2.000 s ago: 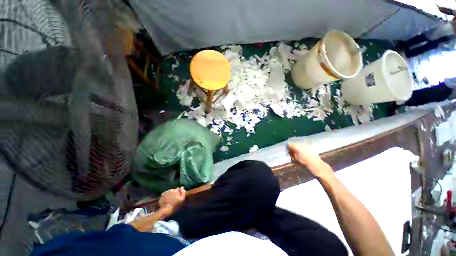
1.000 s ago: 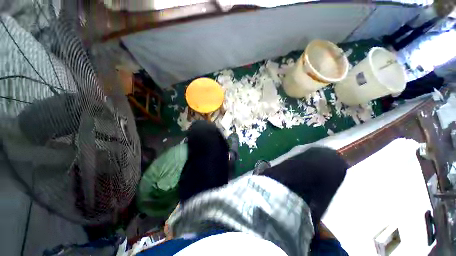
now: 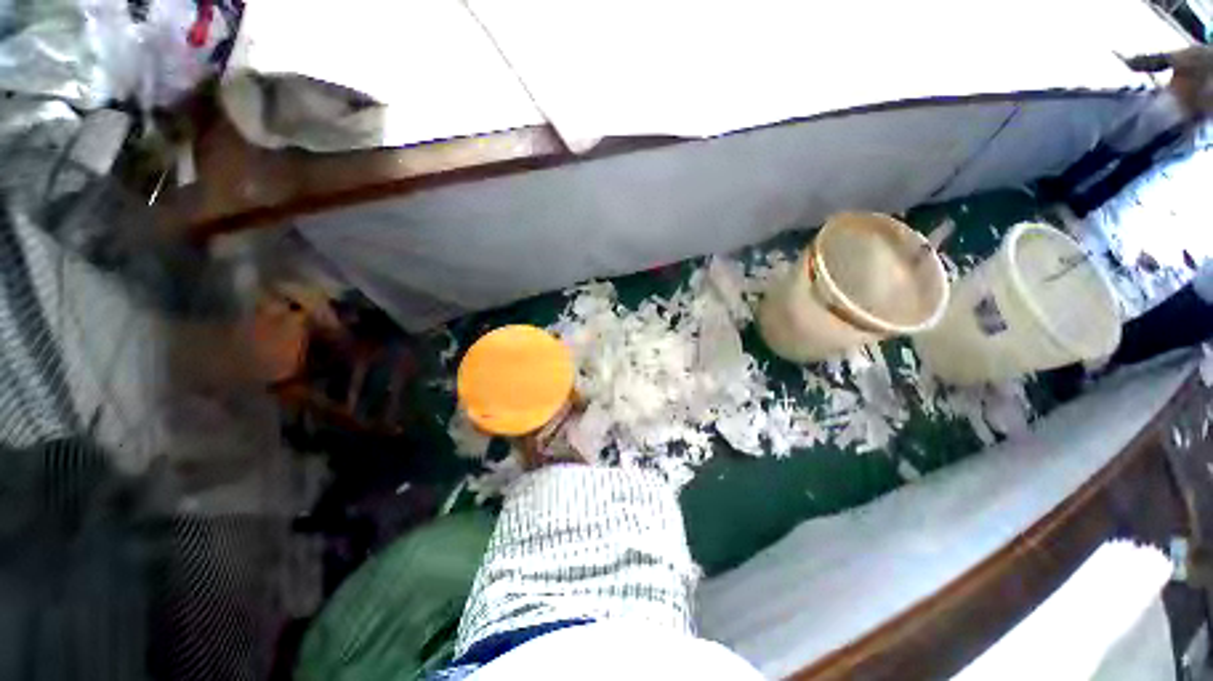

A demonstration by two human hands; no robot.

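Neither of my hands shows in the head view. Nearest in front of me is a round orange stool (image 3: 518,381) standing among white fabric offcuts (image 3: 652,377) strewn over the green floor (image 3: 765,512). Two tubs stand in the scraps to the right, a cream waste bucket (image 3: 814,314) and a whiter one (image 3: 978,338). A green sack (image 3: 403,609) lies at the lower left, partly hidden by my checked garment (image 3: 585,552).
A table with white fabric (image 3: 798,60) and a grey-white skirt runs along the top. The near table's brown edge (image 3: 1011,565) is at the lower right, with a white lay (image 3: 1084,625) on it. A blurred fan (image 3: 220,559) is at the left. A person's hand (image 3: 1188,73) shows top right.
My hands and dark-clad legs have left the picture. The view has tilted up, so the far table's top shows and the stool and buckets sit lower. The small box is out of view.
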